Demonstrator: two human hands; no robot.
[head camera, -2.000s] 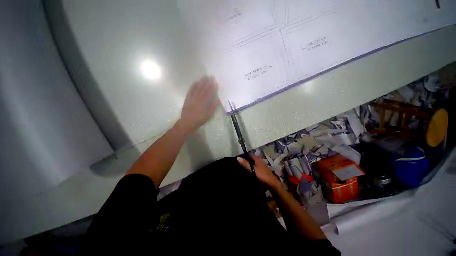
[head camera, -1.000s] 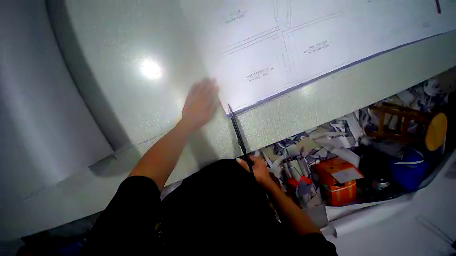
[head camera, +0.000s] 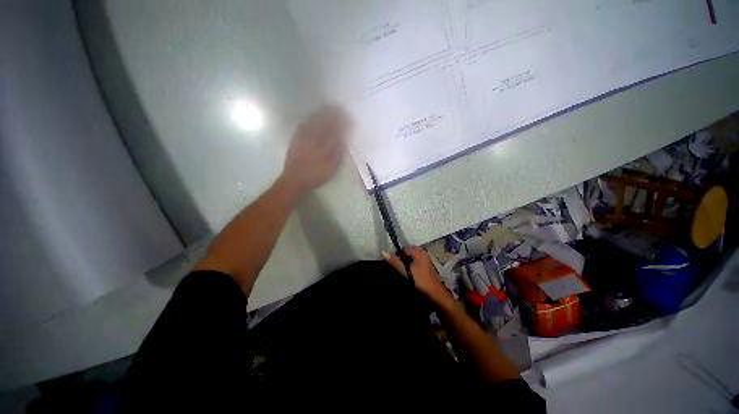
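Observation:
The white marker paper (head camera: 486, 105) with thin printed outlines lies on the table at the upper right, with a dark fabric edge under its near side. My right hand (head camera: 416, 268) grips long black fabric shears (head camera: 387, 218) at the table's near edge. Their blade tip is at the near left corner of the paper; I cannot tell whether the blades are apart. My left hand (head camera: 318, 145) is blurred, beside the paper's left edge, palm down over the table, with nothing visible in it.
The pale green-white table (head camera: 243, 178) runs across the view. A large white roll (head camera: 73, 162) is at the left. On the floor at the right are heaped offcuts (head camera: 502, 222), an orange package (head camera: 551, 303), a blue bundle (head camera: 660, 271) and a wooden stool (head camera: 708, 217).
My left hand has shifted slightly up and left from its earlier place by the paper's edge. My right hand and the shears have barely moved.

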